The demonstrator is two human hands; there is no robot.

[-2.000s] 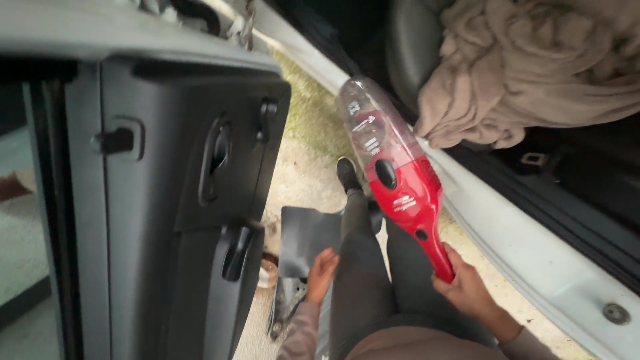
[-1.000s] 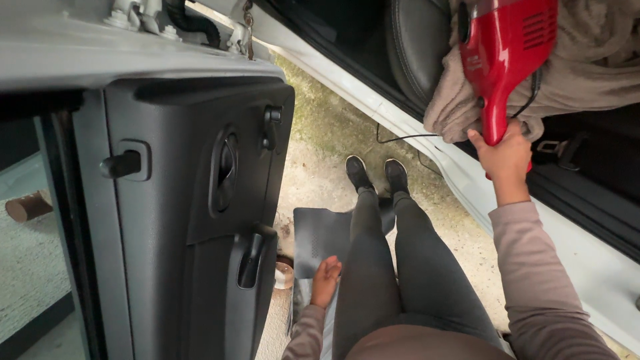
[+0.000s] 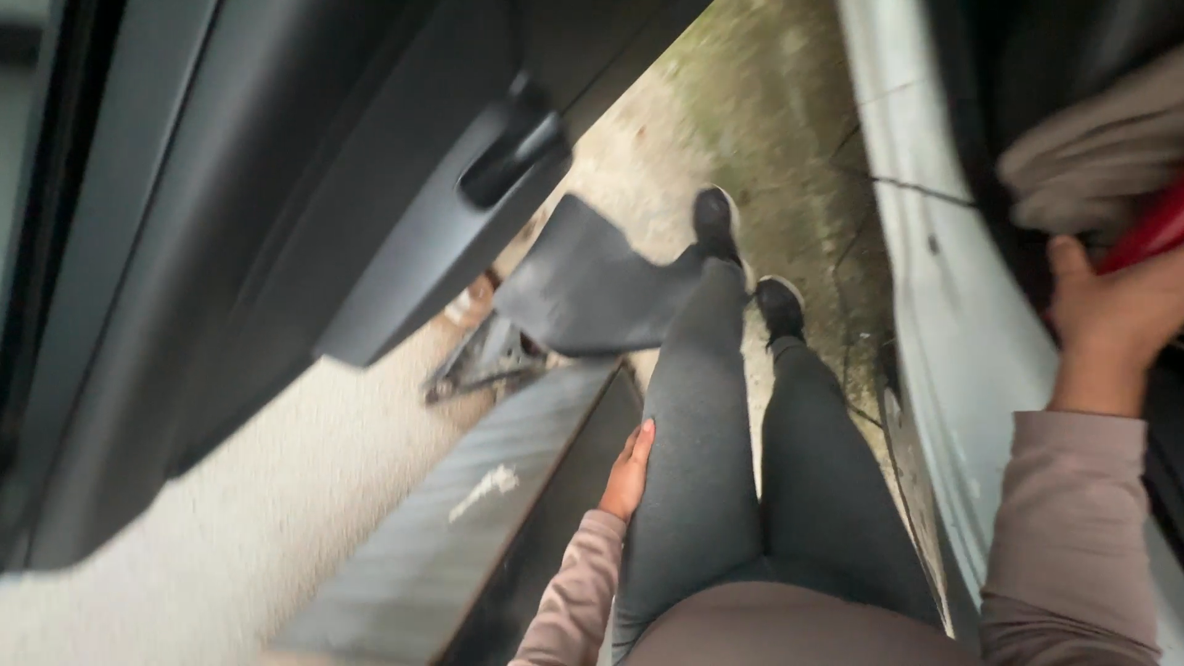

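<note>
At the right edge of the head view, my right hand (image 3: 1115, 301) is closed around the handle of a red handheld vacuum cleaner (image 3: 1152, 227); most of the vacuum lies outside the frame. Beside it, inside the car, is a bunched beige cloth (image 3: 1096, 153). My left hand (image 3: 629, 472) holds nothing and rests against the side of my left thigh, its fingers extended. A thin black cord (image 3: 920, 188) runs across the white door sill and down towards the ground.
An opened car door (image 3: 305, 213) fills the upper left. A dark floor mat (image 3: 601, 287) lies on the ground near my feet. Left of my legs stands a long grey panel or bench (image 3: 462, 518), with a metal part (image 3: 486, 356) behind it. The white car sill (image 3: 934, 277) runs along the right.
The view has swung and shifted strongly. The vacuum, fully seen two seconds ago, is now mostly out of frame at the right, still in my right hand. My left hand now touches my thigh.
</note>
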